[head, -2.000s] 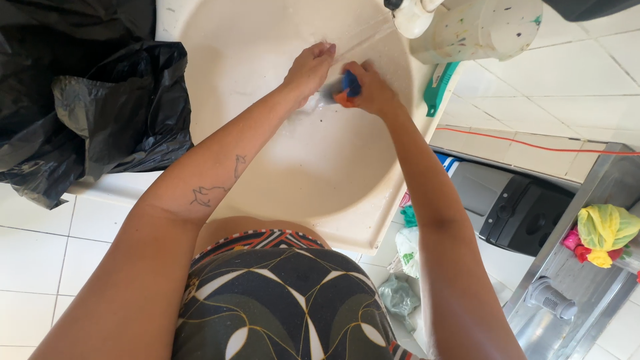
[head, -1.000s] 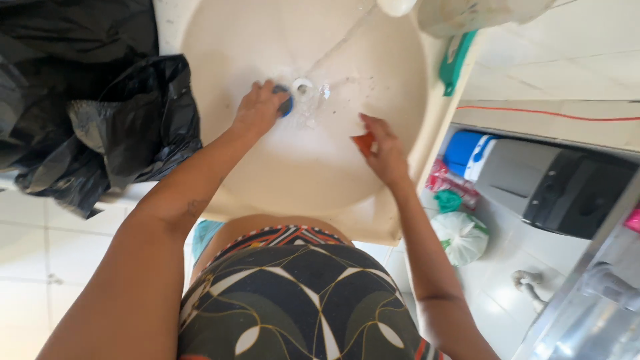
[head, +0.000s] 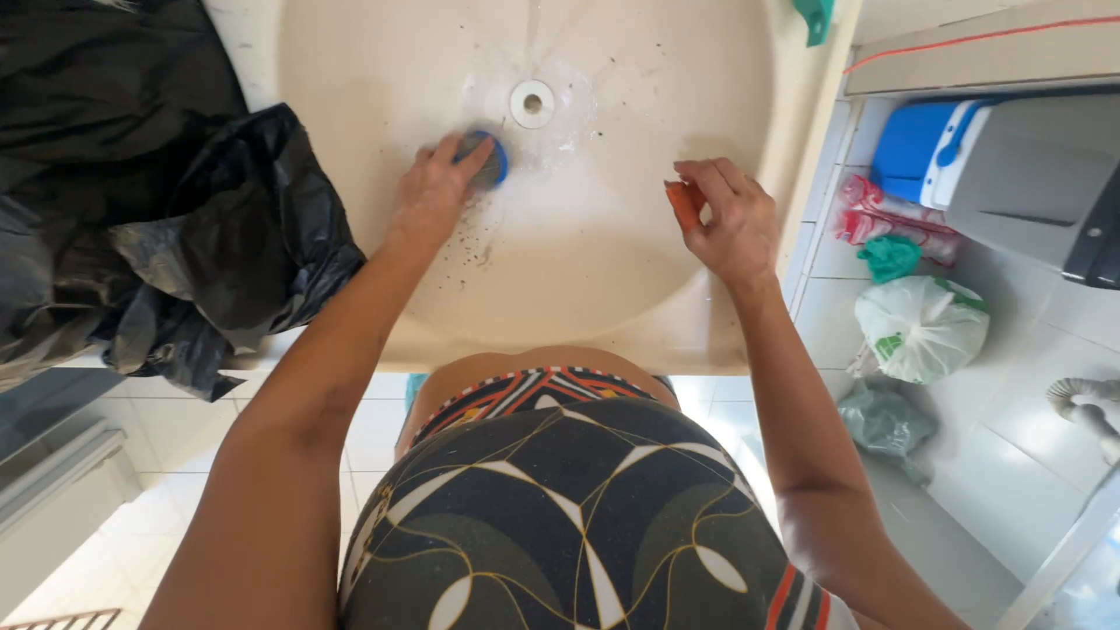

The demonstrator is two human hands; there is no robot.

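My left hand point(head: 437, 188) is low in a cream-coloured basin point(head: 569, 289), its fingers closed around a round blue object with a grey face point(head: 487, 162). That object is left of and below the white drain fitting point(head: 532, 103). Small dark specks lie in the basin under my left hand, and a few more are scattered near the drain. At the basin's right side, my right hand point(head: 733, 214) pinches a small orange piece point(head: 682, 207) between thumb and fingers; what it is, I cannot tell. The wet surface near the drain shines.
Black plastic bags point(head: 175, 210) cover the counter at left. A green object point(head: 815, 19) sits on the basin's upper right rim. To the right are a blue and white container point(head: 927, 153), a grey bin-like object point(head: 1032, 175), a tied white bag point(head: 923, 328) and a grey bag point(head: 885, 420).
Two seconds ago my hands were close together, the right one at the blue and orange things. They are now apart, with the blue object in my left hand and the orange piece in my right.
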